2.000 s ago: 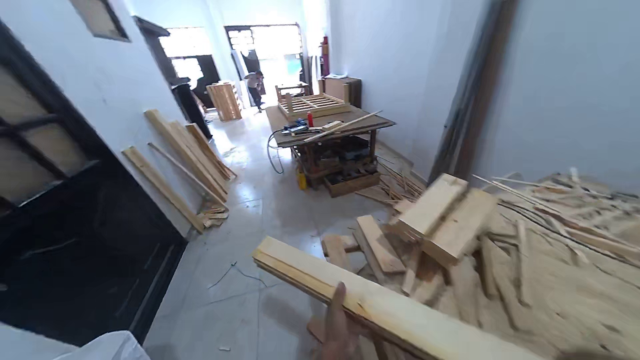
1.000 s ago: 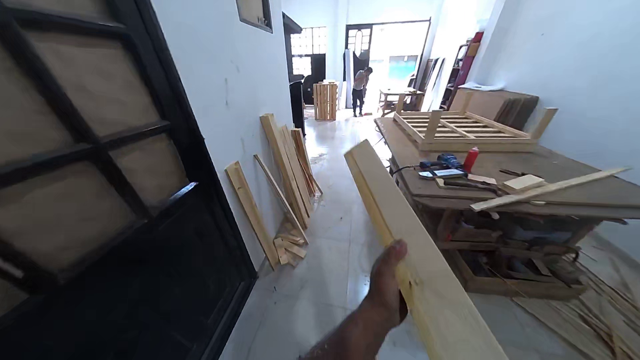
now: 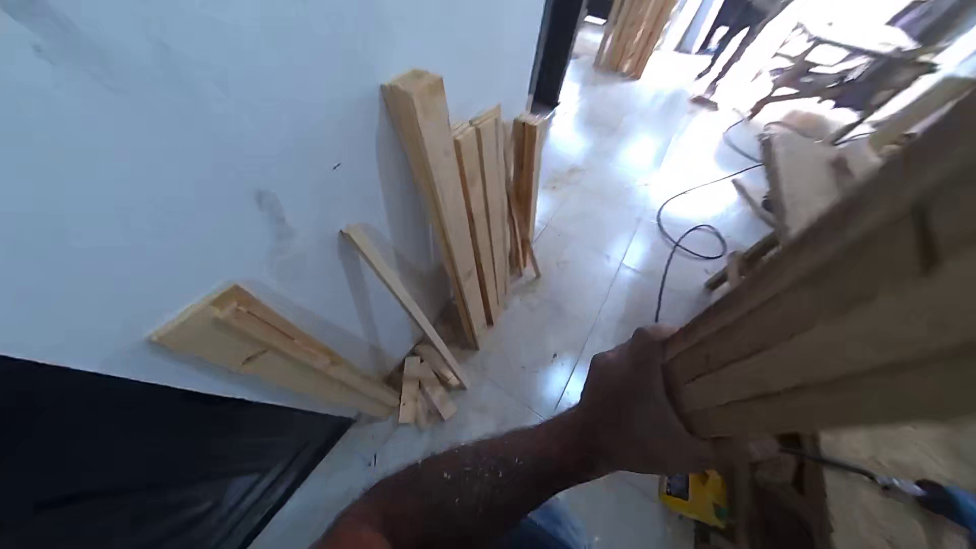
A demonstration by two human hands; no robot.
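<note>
My left hand (image 3: 644,404) reaches in from the bottom, its fingers closed around long wooden boards (image 3: 823,328) that lie together and slant up to the right edge. The boards are close to the camera and a little blurred. Dust specks mark the forearm. My right hand is not in view. Left of the hand, several wooden planks (image 3: 442,183) lean upright against the white wall, with a thin strip (image 3: 400,293) and a wide board pair (image 3: 274,347) also leaning there. Short offcuts (image 3: 427,385) lie at their feet.
A black cable (image 3: 679,244) loops on the tiled floor (image 3: 602,267). A yellow object (image 3: 698,497) stands below the boards. A black door panel (image 3: 137,457) is at lower left. A person's legs (image 3: 728,46) and more stacked wood (image 3: 634,34) are at the back.
The view has swung down and left toward the wall. The held wood, which pointed away from me a second ago, now slants across the right side, with my left hand still on it.
</note>
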